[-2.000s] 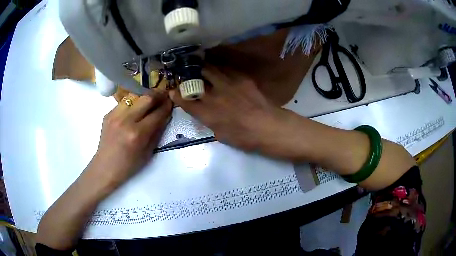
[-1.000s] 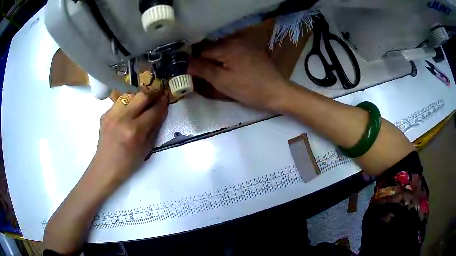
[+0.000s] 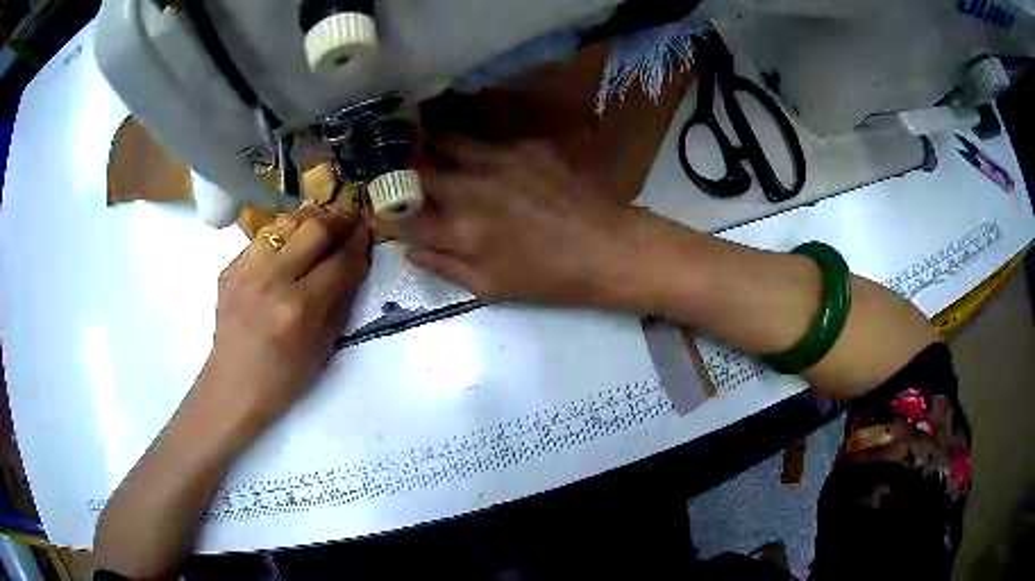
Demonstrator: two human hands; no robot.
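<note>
The brown cloth garment [image 3: 641,125] lies under and behind the sewing machine head [image 3: 499,43]; another part of it shows at the left of the head. My left hand [image 3: 286,272] pinches the cloth's near edge just in front of the presser foot area [image 3: 293,182]. My right hand [image 3: 516,221] lies on the cloth right of the cream tension dial [image 3: 395,193], fingers bent and slightly blurred. The dial and head hide part of the fingertips, so its grip is unclear. The needle point cannot be made out.
Black-handled shears [image 3: 743,136] lie on the machine bed beside a pale thread tuft [image 3: 653,62]. Small snips [image 3: 985,162] lie at far right. A small pale template [image 3: 679,365] lies near the printed ruler scale [image 3: 454,454]. A small brown scrap [image 3: 794,462] is below the table edge.
Since one second ago, my right hand has come down and nearer the table's front, beside the dial. My left hand stays at the cloth edge. The whole view has shifted slightly.
</note>
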